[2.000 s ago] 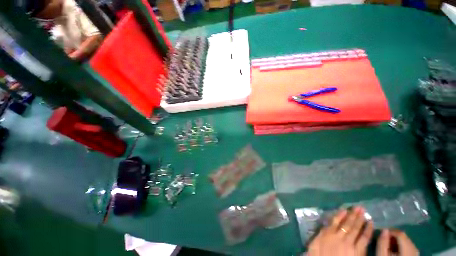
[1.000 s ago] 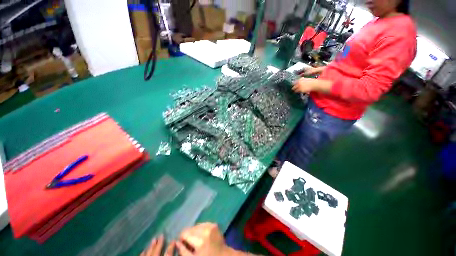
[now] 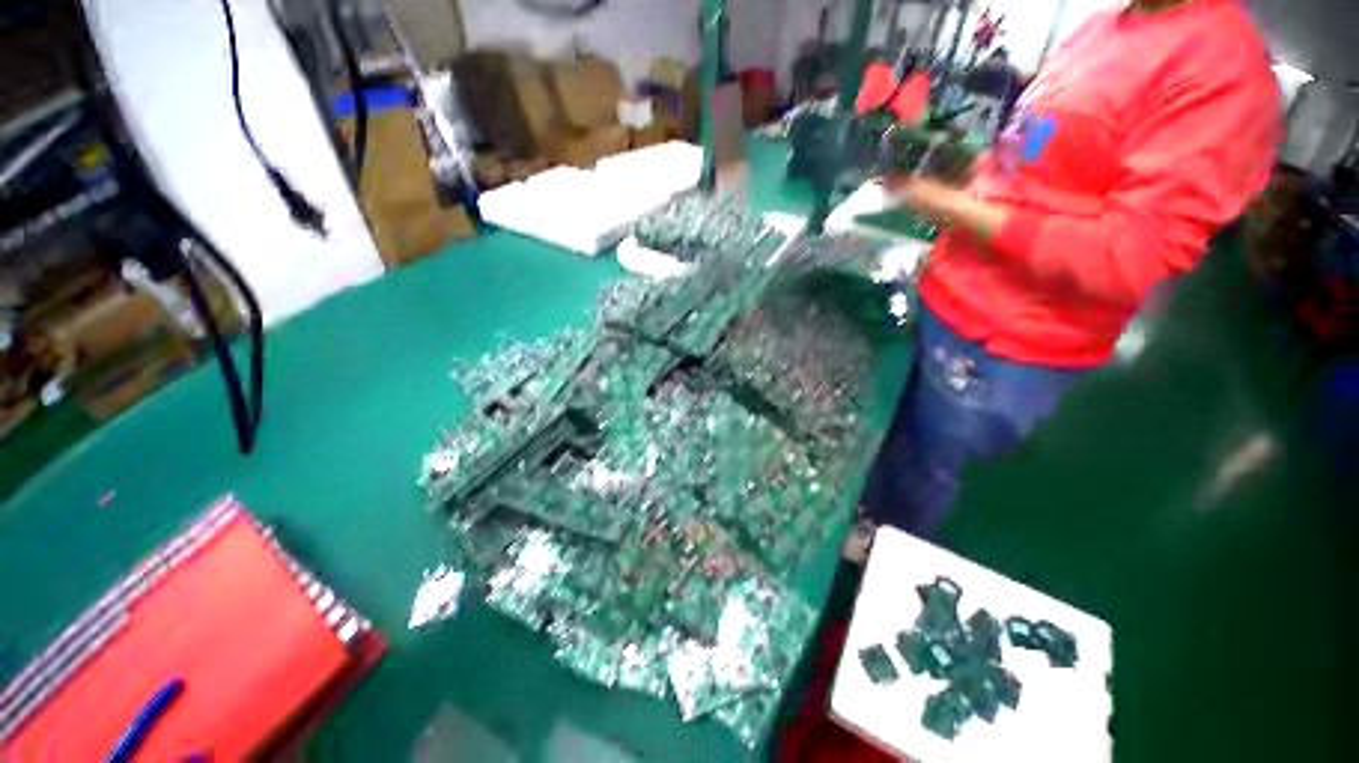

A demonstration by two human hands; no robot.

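Note:
Neither of my hands is in the picture. A big heap of green PCB panels [image 3: 656, 462] with silvery parts lies on the green bench in front of me, reaching its right edge. One small piece [image 3: 437, 596] lies apart at the heap's left. Several small dark green modules [image 3: 961, 656] lie loose on the white board [image 3: 1073, 716] on a red stool at the lower right. The view is somewhat blurred.
A red foam stack [image 3: 194, 656] is at the lower left with blue-handled cutters [image 3: 146, 722], cut off by the edge. Clear plastic trays [image 3: 462, 736] show at the bottom edge. White foam [image 3: 596, 197] lies behind the heap. A person in a red top [image 3: 1118, 179] stands at the right.
The view has swung right and up from the cutters and clear trays to the heap and stool. My hands, seen earlier at the bottom edge, have gone out of the picture.

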